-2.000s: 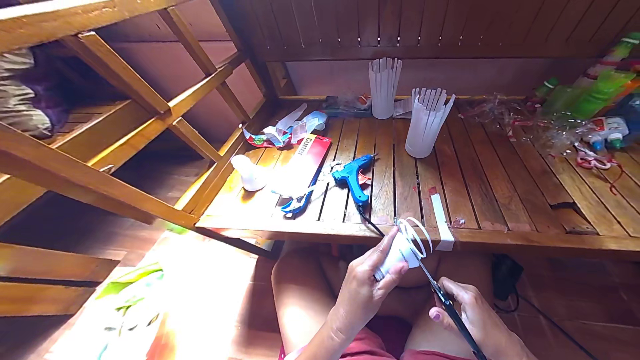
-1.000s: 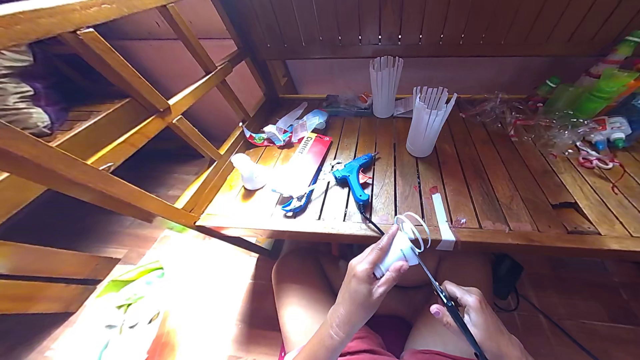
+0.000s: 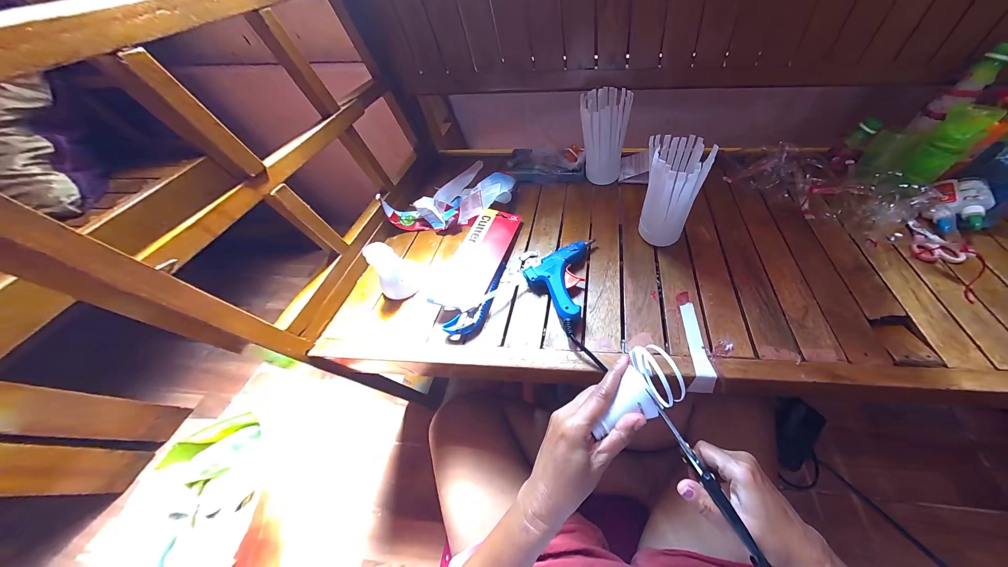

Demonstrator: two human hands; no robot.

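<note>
My left hand (image 3: 579, 441) holds a white plastic cylinder (image 3: 626, 405), with narrow white strips (image 3: 661, 374) curling in loops off its upper end. In my right hand (image 3: 740, 492) is a pair of scissors (image 3: 709, 480) with dark handles, their tips at the base of the loops. Both hands are just in front of the slatted wooden table's edge. Beyond them on the slats lie a blue glue gun (image 3: 559, 276) and a flat white strip (image 3: 696, 342). Two white cylinders cut into upright strips (image 3: 605, 142) (image 3: 669, 197) stand farther back.
At the left of the table are a white bottle-like piece (image 3: 391, 272), a red-and-white cutter package (image 3: 492, 240), a blue cutter (image 3: 472, 315) and plastic scraps (image 3: 453, 201). Clear wrap (image 3: 787, 177), glue bottles (image 3: 972, 201) and green plastic (image 3: 957, 142) lie at the right. A black cable runs over the front edge.
</note>
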